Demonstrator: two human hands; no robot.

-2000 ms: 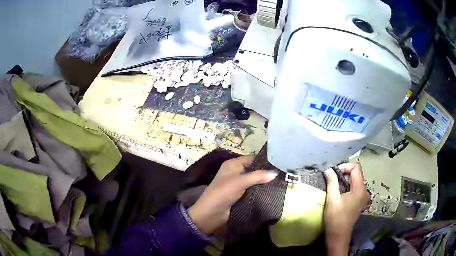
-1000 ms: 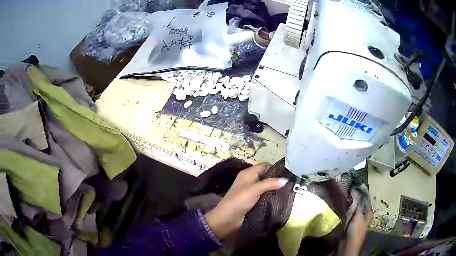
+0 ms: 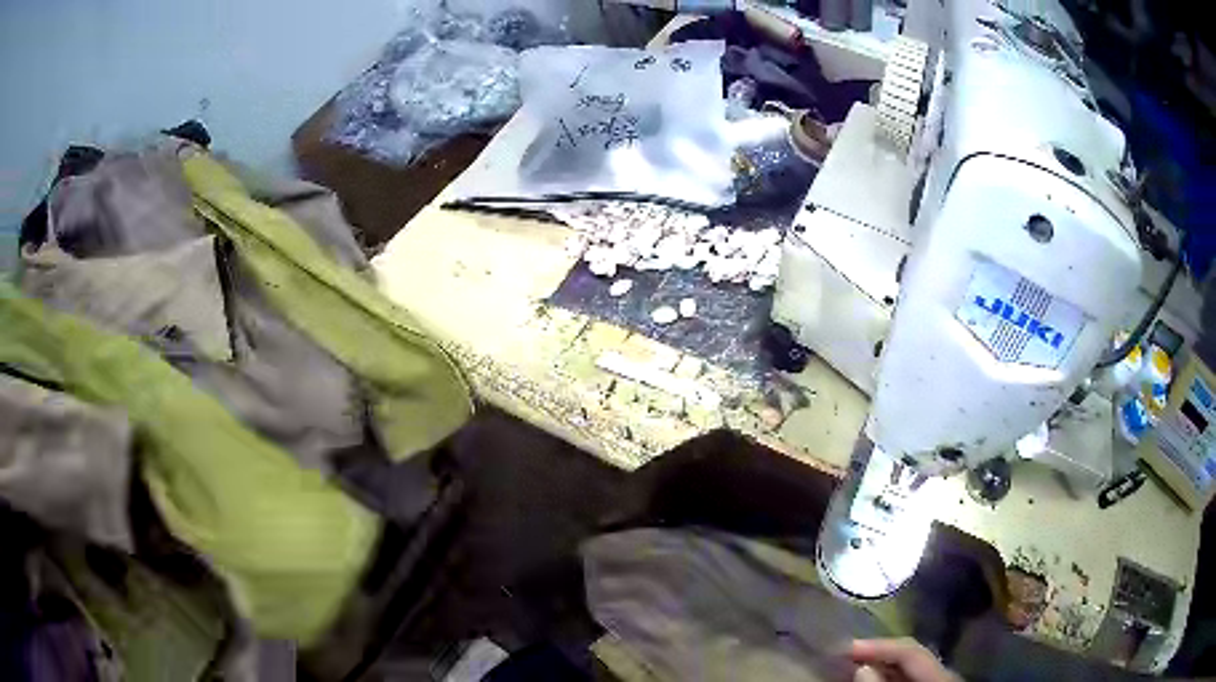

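The grey-brown garment (image 3: 720,600) lies low in front of the machine, off the narrow rounded arm bed (image 3: 870,540), which now shows bare under the needle area. My right hand (image 3: 904,662) is at the bottom edge beside the garment, mostly cut off; a few fingers show at the cloth, and its grip is unclear. My left hand is not visible. A dark purple patch, possibly my sleeve, shows at the bottom left among the heap. The white JUKI machine head (image 3: 1020,300) stands above the bed.
A heap of grey-brown and lime garments (image 3: 287,320) is at left by the wall. Small white pieces (image 3: 680,247) lie on the table (image 3: 440,260), before a marked plastic bag (image 3: 607,120). Clear bags (image 3: 447,87) are at back left. A control panel (image 3: 1187,433) is at right.
The garment has come out from under the machine head and lies lower, in front. My left hand has left its place at the machine. My right hand is lower. The view has turned left.
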